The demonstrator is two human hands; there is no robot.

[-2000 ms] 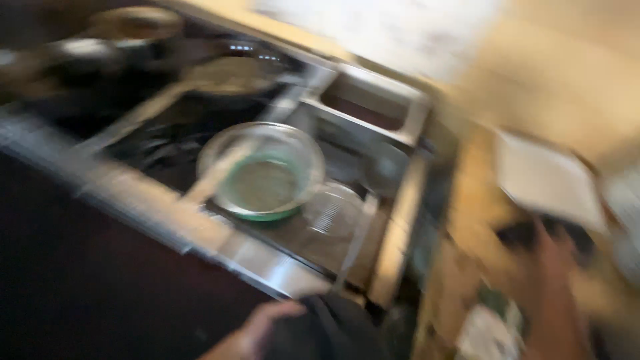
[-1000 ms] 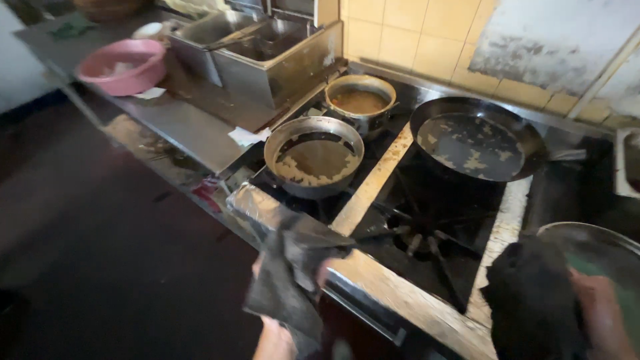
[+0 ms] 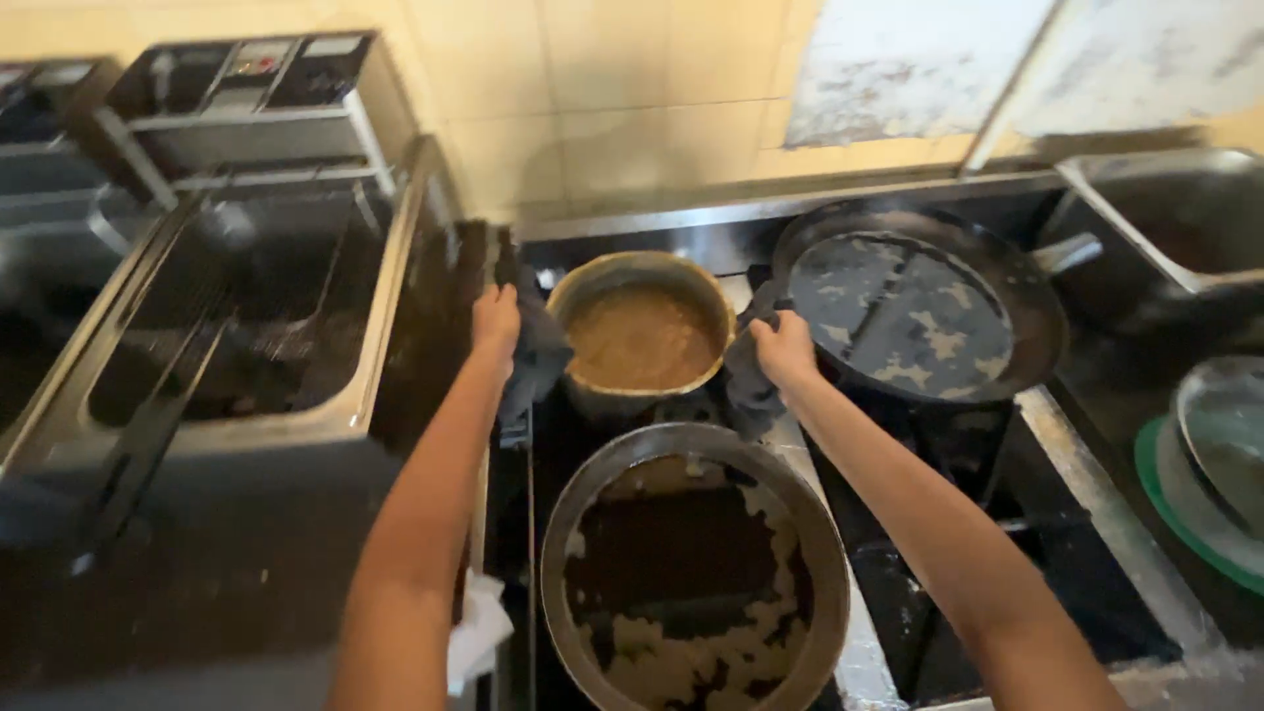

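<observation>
A round metal pot (image 3: pixel 647 336) of brown liquid sits on the back of the stove, between my two hands. At its left side, my left hand (image 3: pixel 496 321) grips a dark cloth (image 3: pixel 538 346) held against the pot. On the opposite side, my right hand (image 3: pixel 785 346) clutches another dark cloth (image 3: pixel 752 380) at the rim. The cloths hide the pot's handles, if it has any. Nearer to me stands a wide metal pan (image 3: pixel 691 583) holding dark liquid with pale patches. A large black frying pan (image 3: pixel 918 306) with liquid in it lies beyond my right hand.
A deep fryer (image 3: pixel 237 306) with a basket and tongs-like utensil stands close on the left. At the right are a rectangular metal container (image 3: pixel 1185 222) and a glass-like lid or bowl (image 3: pixel 1229 454) over a green-rimmed bowl (image 3: pixel 1175 513). Stove grates (image 3: pixel 987 563) lie near my right forearm.
A second ago both hands with the cloths were in front of the stove's near part; now they are at either side of the back pot. The view has turned strongly.
</observation>
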